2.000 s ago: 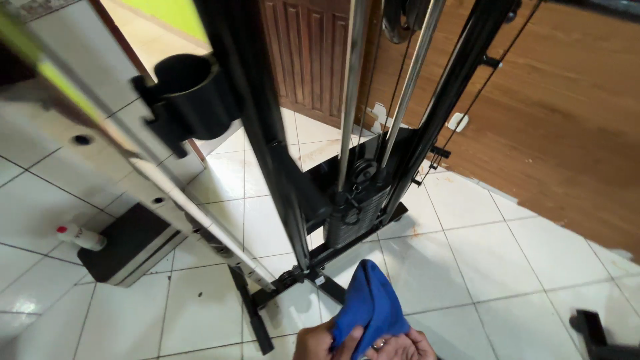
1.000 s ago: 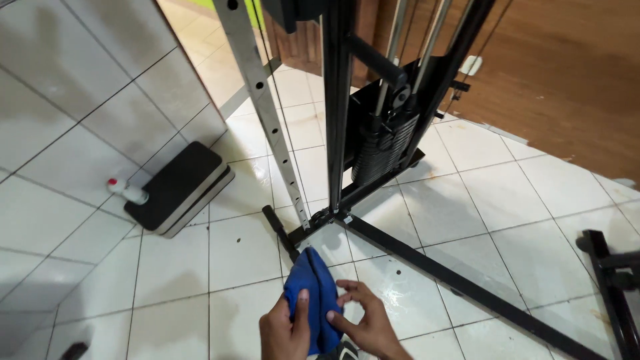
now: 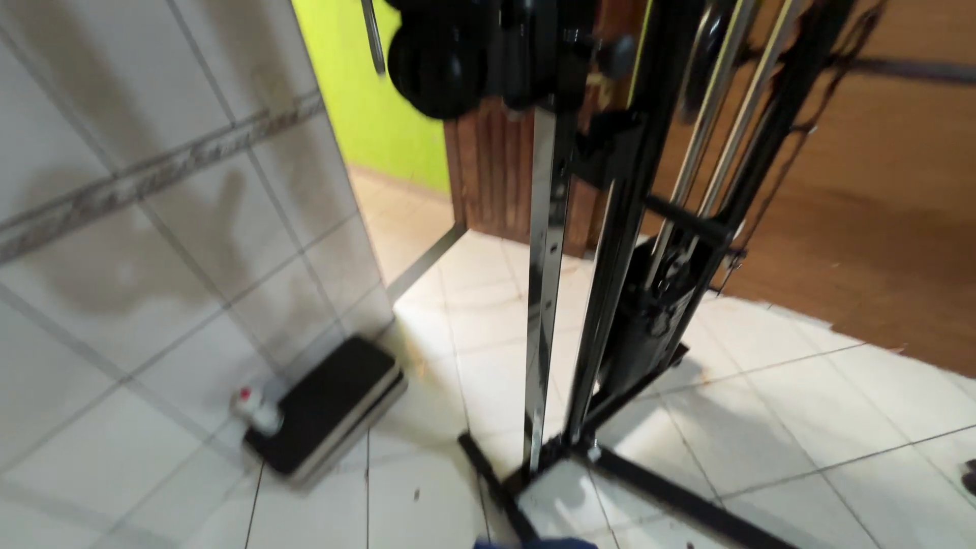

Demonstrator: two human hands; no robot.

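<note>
At the bottom edge of the head view only a sliver of a blue cloth shows. Neither my left hand nor my right hand is in the picture, so what they hold is hidden. Just beyond the cloth stands a black cable exercise machine, its chromed upright with holes rising from a black base. A weight stack sits low between the machine's guide rods.
A black-topped step platform lies by the tiled wall at the left, a white bottle with a red cap on it. Black base legs cross the tiled floor. A wooden door is behind the machine.
The view has tilted up. Both hands, seen one second ago holding the blue cloth, are out of view, and only the cloth's edge remains visible.
</note>
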